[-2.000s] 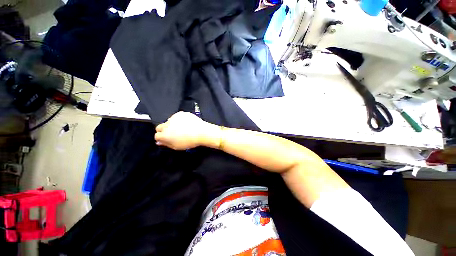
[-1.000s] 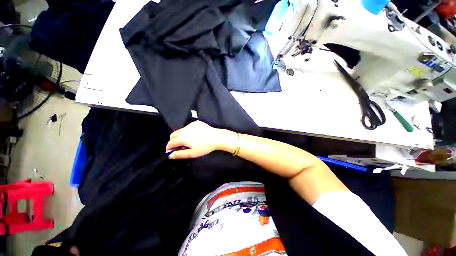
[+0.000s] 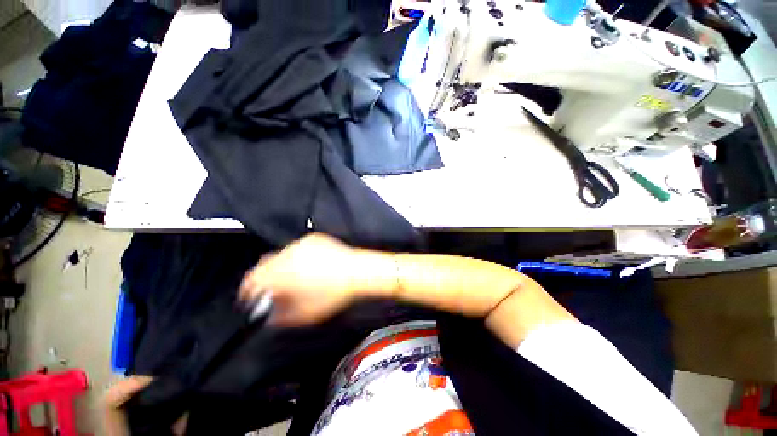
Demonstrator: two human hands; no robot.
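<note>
My right hand (image 3: pixel 300 281) is blurred over the dark garment cloth (image 3: pixel 192 289) in my lap, just below the table's front edge. A small silvery item (image 3: pixel 260 306) shows at its fingers; blur hides its shape. My left hand (image 3: pixel 128 402) is at the lower left, partly covered by the dark cloth, with cloth between its visible fingers. More black cloth (image 3: pixel 264 166) lies crumpled on the white table (image 3: pixel 486 192) and hangs over the front edge toward my lap.
The sewing machine (image 3: pixel 588 77) stands at the upper right. Black shears (image 3: pixel 579 166) and a green-handled tool (image 3: pixel 649 184) lie in front of it. A dark garment heap (image 3: pixel 81 94) is at the left. A red stool (image 3: pixel 43 400) stands lower left.
My right hand has moved slightly down and left, and a silvery item now shows at its fingers. My left hand has come into view at the lower left. The view has shifted.
</note>
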